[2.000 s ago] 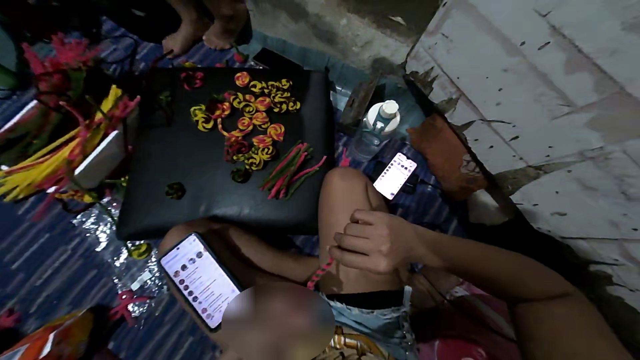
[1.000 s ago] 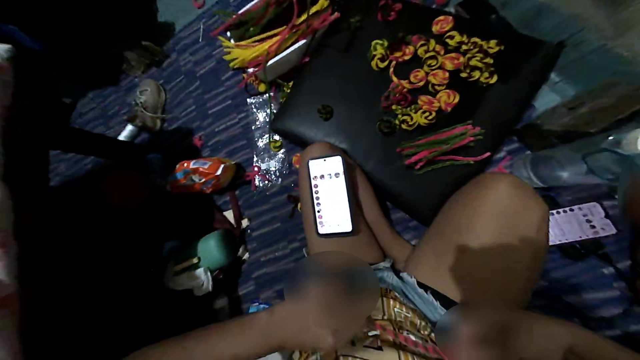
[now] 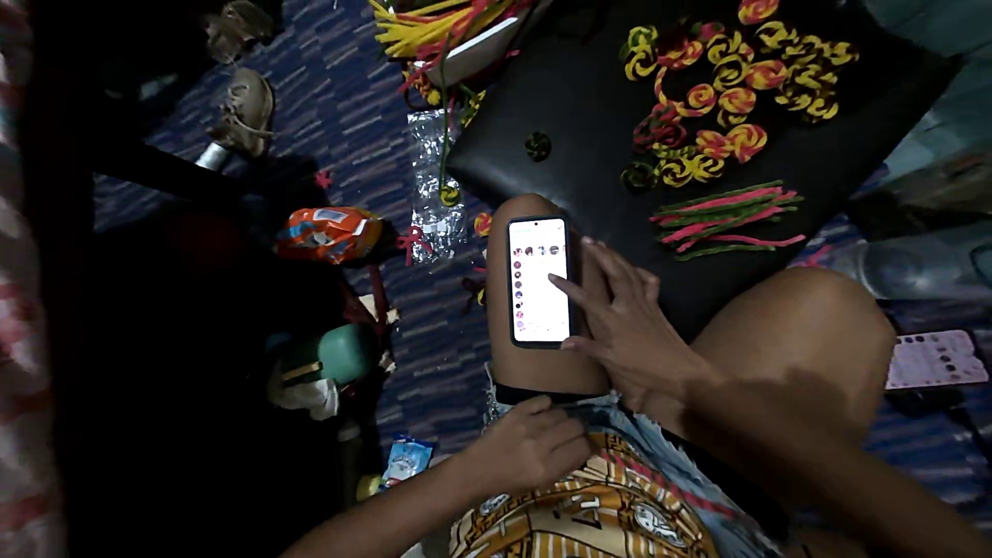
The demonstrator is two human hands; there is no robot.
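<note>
A lit smartphone [image 3: 539, 283] rests screen up on my thigh. My right hand [image 3: 632, 322] reaches over it, the index fingertip on or just above the screen and the thumb near its lower edge. My left hand [image 3: 535, 446] lies loosely curled in my lap on the patterned cloth; whether it holds anything is hidden. Beyond my knees, a black cushion [image 3: 573, 108] carries coiled red, yellow and green twisted rosettes [image 3: 736, 101]. Pink and green fuzzy stems [image 3: 728, 221], like pipe cleaners, lie in a bundle near its edge. A pink-and-black twisted strand [image 3: 666, 484] crosses my lap.
A second lit phone [image 3: 938, 360] lies at the right below a clear container [image 3: 914, 263]. On the blue mat are an orange packet [image 3: 332, 234], a clear plastic sleeve [image 3: 436, 178], a green object [image 3: 349, 354] and a shoe [image 3: 246, 112]. Yellow stems [image 3: 426, 31] are at the top.
My right hand has moved from my lap area onto the phone on my thigh. The view has swung to the left since the oldest frame.
</note>
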